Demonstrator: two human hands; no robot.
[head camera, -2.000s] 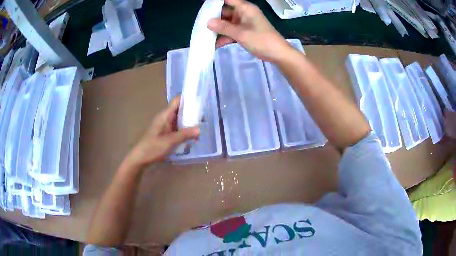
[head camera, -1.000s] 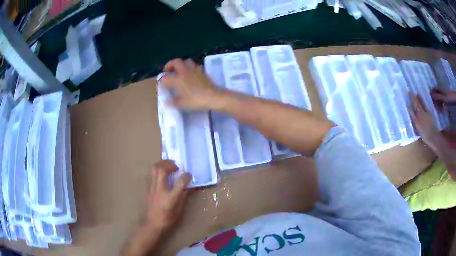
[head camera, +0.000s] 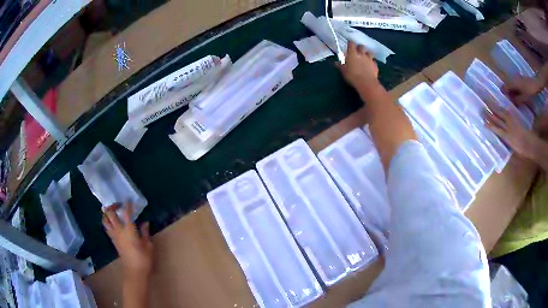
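My left hand (head camera: 127, 237) is at the lower left with its fingers spread, fingertips on the near end of a white open tray-like piece (head camera: 111, 177) on the belt. My right hand (head camera: 360, 65) reaches over the belt at the top. Its fingers touch rolled white sheets (head camera: 354, 37) and the lower end of a thin white cord (head camera: 333, 30); I cannot tell whether it grips either. Translucent trays lie side by side on the cardboard: one at the left (head camera: 264, 240), one in the middle (head camera: 315, 210), and one (head camera: 360, 180) partly hidden by my right arm.
The dark green belt (head camera: 222, 180) carries an open printed carton with a tray inside (head camera: 240, 90), a printed white carton (head camera: 174, 90) and another white piece (head camera: 60, 219). More trays (head camera: 444, 138) lie at the right beside another person's hands (head camera: 511, 120). A metal post (head camera: 42, 111) stands left.
Both hands have left the leftmost tray on the cardboard. My left hand has moved left to the belt, my right hand up and right across it. The view has shifted, showing more belt.
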